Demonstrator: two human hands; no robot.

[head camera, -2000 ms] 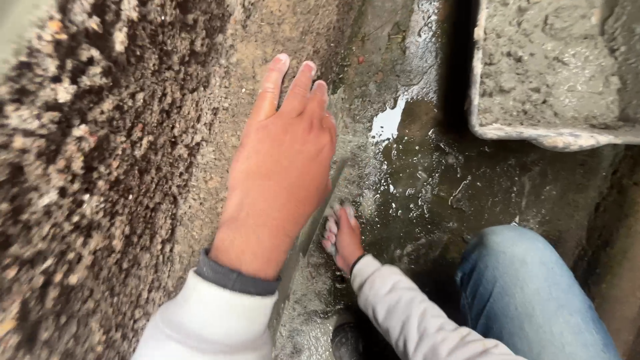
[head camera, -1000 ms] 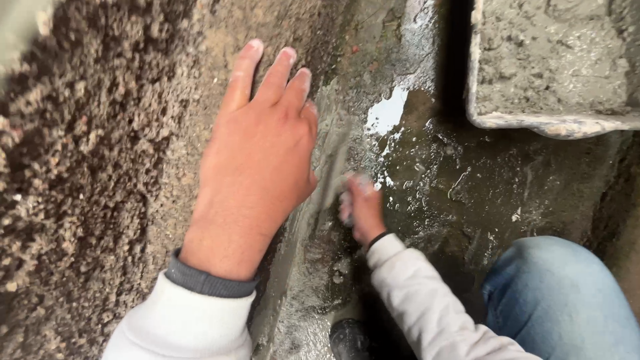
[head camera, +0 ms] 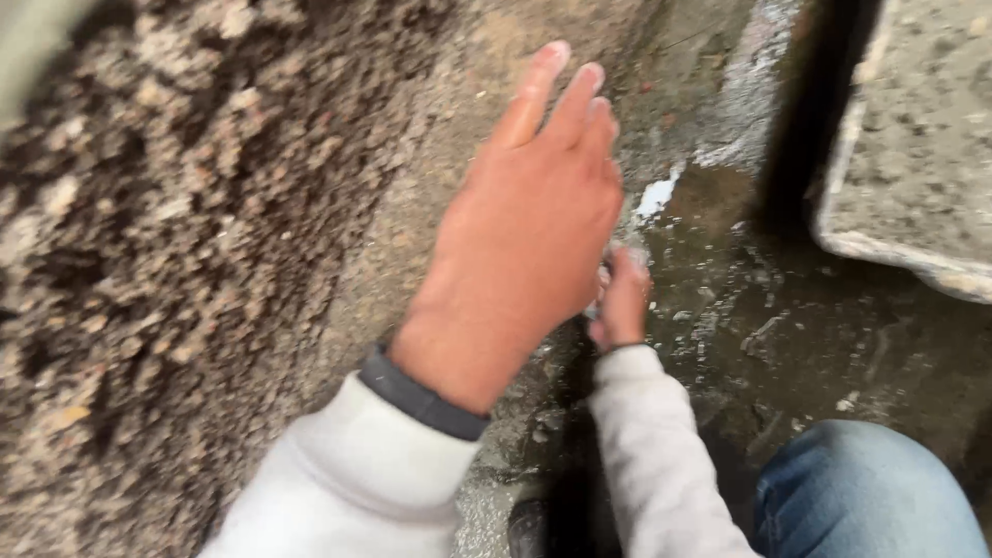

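My left hand (head camera: 535,217) is spread, back up, over the smooth strip at the foot of the rough wall (head camera: 209,194), with nothing seen in it. Whether its fingertips touch the surface I cannot tell. Close by its thumb side, lower and to the right, my right hand (head camera: 624,298) is curled around a pale part of a hand tool. The tool's blade is not visible, with my left hand covering the place between. Wet grey mortar or cement and a film of water lie on the floor (head camera: 744,325) beside my right hand. Both hands are slightly blurred.
A shallow tray (head camera: 876,244) with a crusted rim holds wet grey mortar at the upper right. My knee in blue jeans (head camera: 860,496) is at the lower right, and a dark shoe (head camera: 527,527) shows at the bottom. Coarse aggregate covers the wall on the left.
Both hands have moved up along the foot of the wall, and my right hand is now closer to the left. The long thin blade seen earlier beside my right hand is now hidden.
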